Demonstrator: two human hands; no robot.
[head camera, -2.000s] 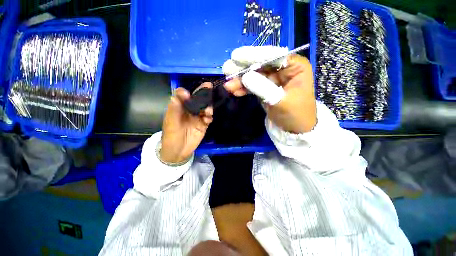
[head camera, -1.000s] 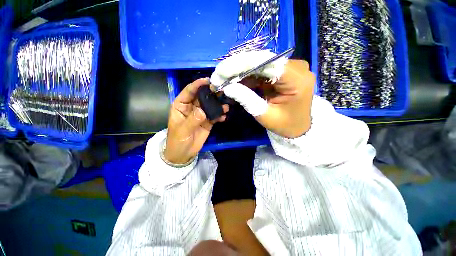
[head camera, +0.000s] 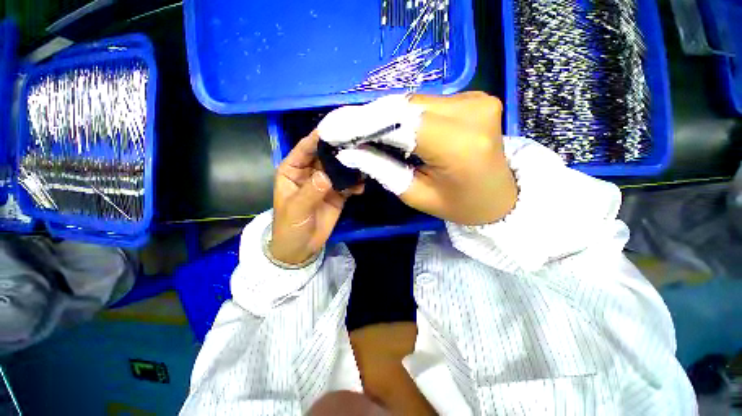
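My left hand (head camera: 305, 199) holds a small black part (head camera: 340, 171) between thumb and fingers above the near blue tray (head camera: 390, 231). My right hand (head camera: 443, 158), with white wraps on its fingers, meets the black part from the right. It pinches a thin, dark-looking rod (head camera: 378, 134) between the wrapped fingers. The rod's end at the black part is hidden by the fingers, so I cannot tell how far it sits in it. The near tray is dark inside and mostly covered by my hands.
The middle blue tray (head camera: 325, 101) holds thin rods at its right side. The right blue tray (head camera: 663, 106) is densely filled with rods. The left blue tray (head camera: 150, 122) holds rods in rows. Grey cloth (head camera: 49, 284) shows at the lower left.
My right hand has moved left and down along the rod onto the black part, and less of the rod shows. My left hand has stayed nearly in place. The trays have shifted slightly in view.
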